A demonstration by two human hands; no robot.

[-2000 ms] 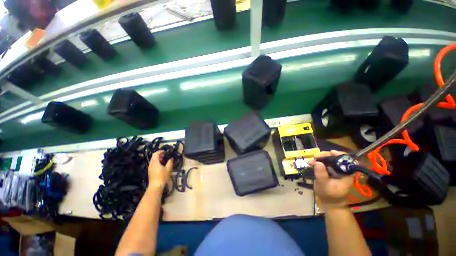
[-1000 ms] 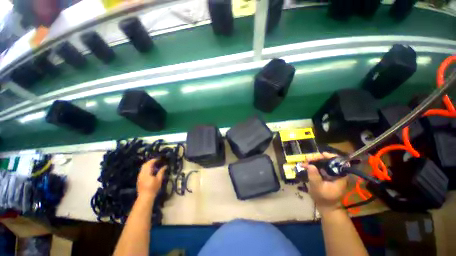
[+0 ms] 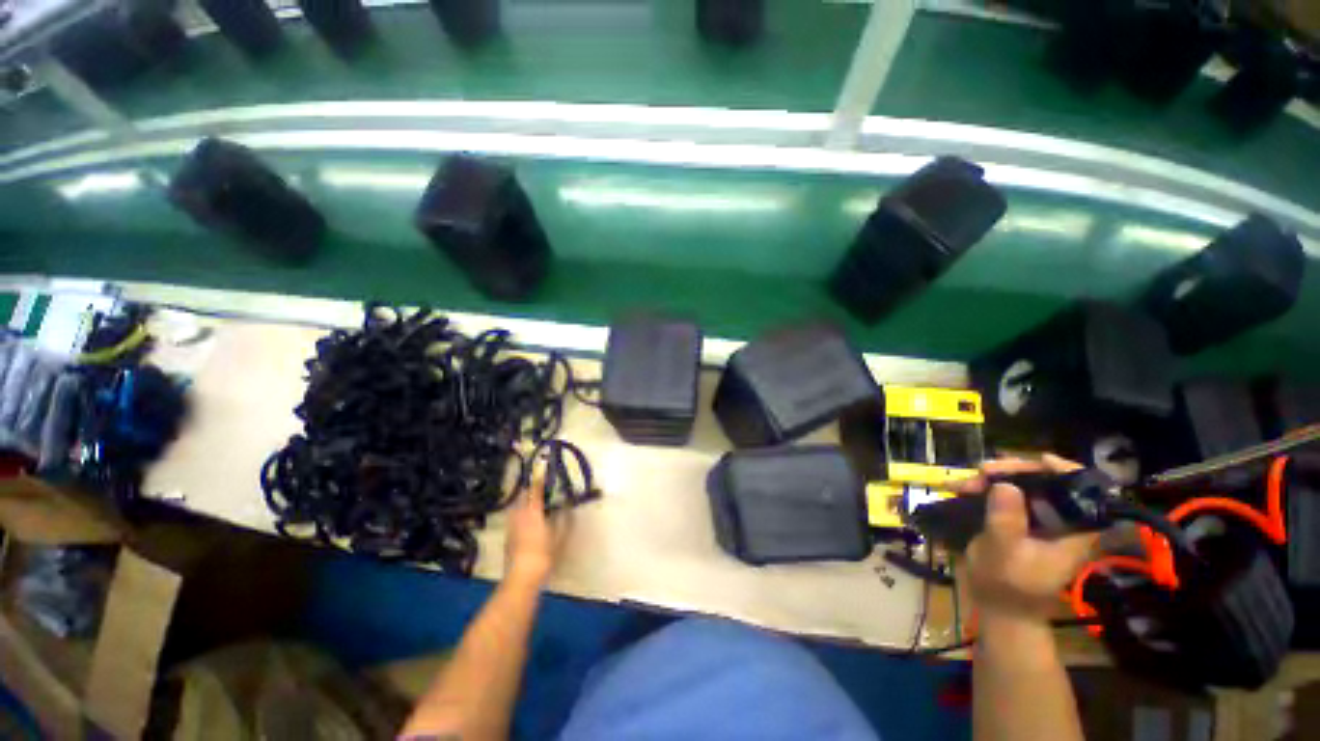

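Note:
My left hand (image 3: pixel 533 543) is at the right edge of the tangled pile of black handles (image 3: pixel 398 434), its fingertips by a curved handle (image 3: pixel 573 475); whether it grips one is unclear. My right hand (image 3: pixel 1018 557) is closed around the black power screwdriver (image 3: pixel 1064 504), its front end over the yellow screw feeder (image 3: pixel 934 434). A black ribbed housing (image 3: pixel 790 504) lies on the bench in front of me, left of the feeder. Two more housings, one at left (image 3: pixel 652 379) and one at right (image 3: pixel 796 382), stand behind it.
The green conveyor (image 3: pixel 666 239) carries spaced black boxes behind the bench. More housings (image 3: pixel 1122 362) and an orange coiled hose (image 3: pixel 1216 514) are at right. Small dark screws (image 3: pixel 886 576) lie near the feeder. An open carton (image 3: pixel 138 623) is at lower left.
The view has shifted. My left hand has moved right, from within the handle pile to its right edge. My right hand still holds the screwdriver by the feeder. Boxes on the conveyor appear farther right.

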